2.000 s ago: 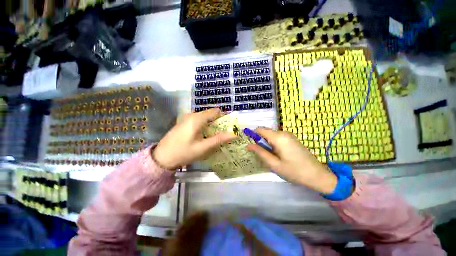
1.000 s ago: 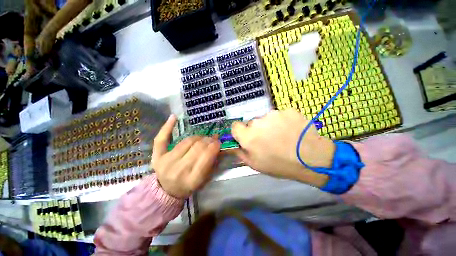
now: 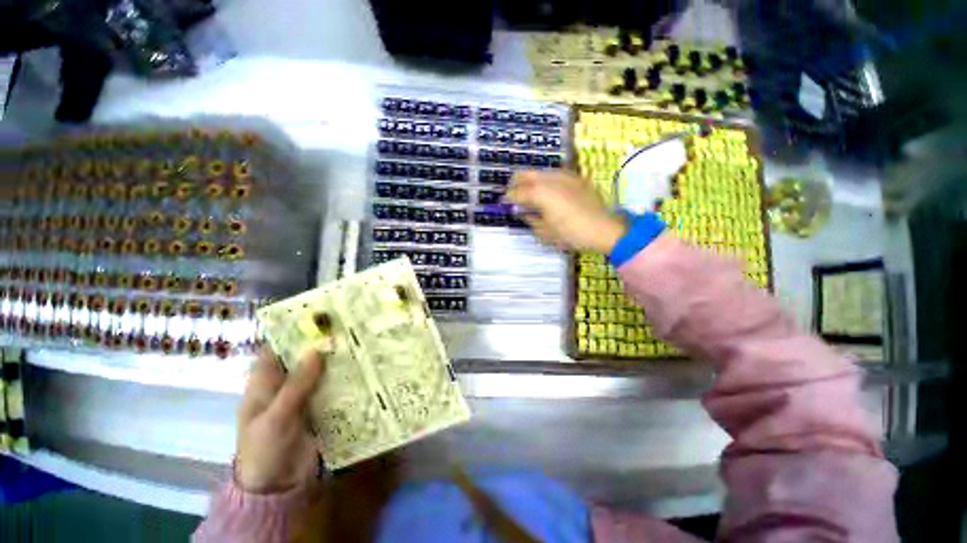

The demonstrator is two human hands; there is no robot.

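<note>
My left hand (image 3: 278, 408) holds the cream printed circuit board (image 3: 373, 366) by its left edge, component side up, tilted, near the bench's front edge. Two small parts stand near the board's far edge. My right hand (image 3: 562, 212) is over the right column of the clear tray of black components (image 3: 422, 189). Its fingertips are blurred, with a slim purple tool (image 3: 496, 210) at them. I cannot tell whether they also touch a black component. The blue wrist strap (image 3: 637, 239) is on my right wrist.
The box of yellow components (image 3: 728, 249) is right of the black tray. Trays of ring coils (image 3: 138, 228) lie at left. Populated boards (image 3: 679, 74) and a black bin (image 3: 435, 27) are at the back. A bag of yellow parts (image 3: 795, 205) and a dark-framed board (image 3: 850, 304) are at right.
The board was between both hands, turned green side up a second ago. Now my left hand alone holds it, cream side up, and my right hand has moved away to the black component tray.
</note>
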